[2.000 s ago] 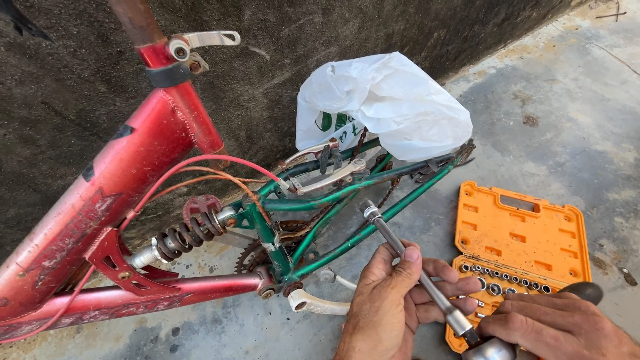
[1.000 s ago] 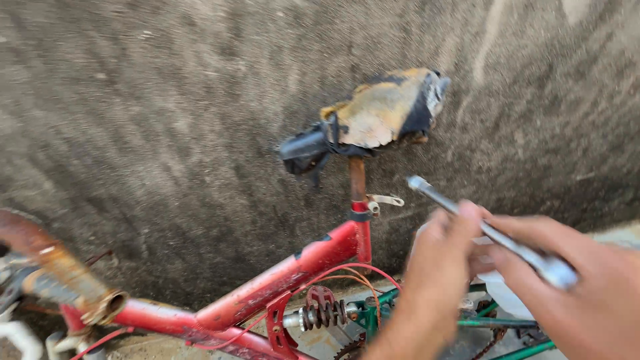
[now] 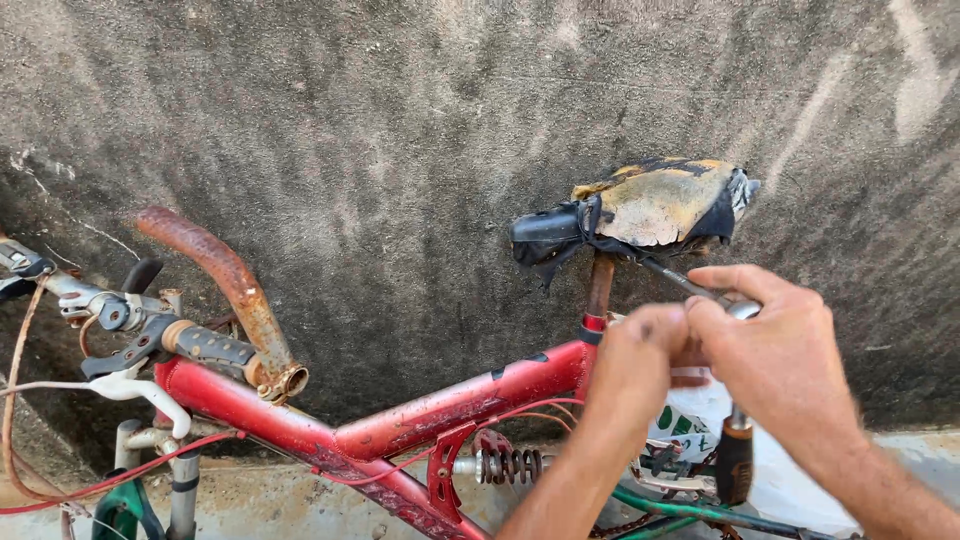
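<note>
A socket wrench's extension bar (image 3: 679, 279) reaches up and left to the underside of the torn bicycle saddle (image 3: 660, 206); its tip is hidden there. My right hand (image 3: 780, 352) grips the tool around its ratchet head, and the black and orange ratchet handle (image 3: 734, 461) hangs below the palm. Just left of it, my left hand (image 3: 649, 341) has curled fingers near the right fingers, in front of the seat tube area; what it holds, if anything, cannot be seen. The rusty seat post (image 3: 600, 285) rises from the red bicycle frame (image 3: 465, 397) to the saddle.
A rough concrete wall (image 3: 390, 150) stands behind the bicycle. At the left are the handlebar (image 3: 214, 341) with a rusty bar end (image 3: 236, 277), a white brake lever (image 3: 142, 394) and loose cables. A coil spring shock (image 3: 510, 466), green rear tubes (image 3: 675, 510) and a white plastic bag (image 3: 795, 487) sit low.
The view has swung from the rear frame and orange socket case up to the saddle and handlebar. The wrench's extension, earlier clear of the saddle, now reaches its underside.
</note>
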